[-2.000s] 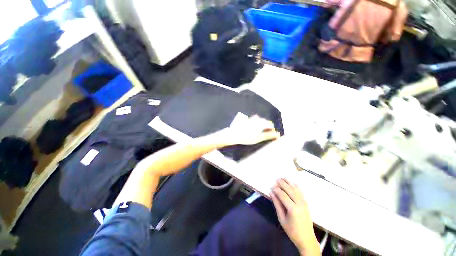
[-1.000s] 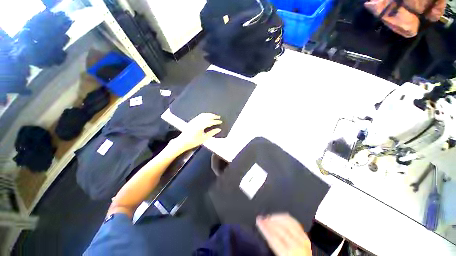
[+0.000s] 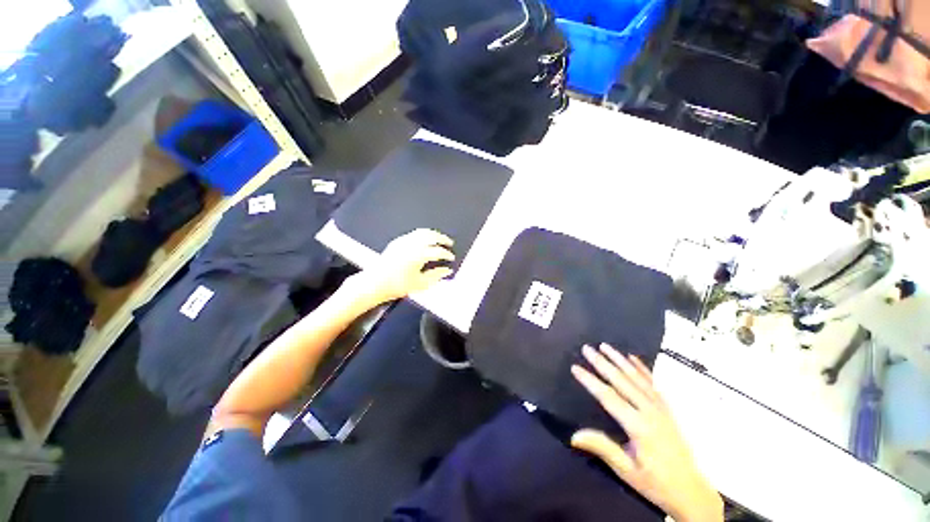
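Note:
A black fabric panel [image 3: 510, 352] with rounded corners and a white printed sticker [image 3: 539, 305] lies over the front edge of the white table. My right hand [image 3: 632, 423] rests on its lower right part with fingers spread. My left hand [image 3: 416, 265] lies on the near edge of the waiting panel stack [image 3: 423, 194] at the table's left end, fingers slightly bent. It holds nothing that I can see.
The sewing machine [image 3: 836, 250] stands at the right, with a purple-handled tool [image 3: 868, 418] near it. Bulky black bag pieces [image 3: 484, 76] are at the table's far left. Labelled panels [image 3: 219, 326] hang at lower left. Blue bins [image 3: 602, 46] stand behind.
The stickered panel has come off the stack at the left, down towards me, and then up onto the table's front edge. My right hand has moved onto it and is now spread.

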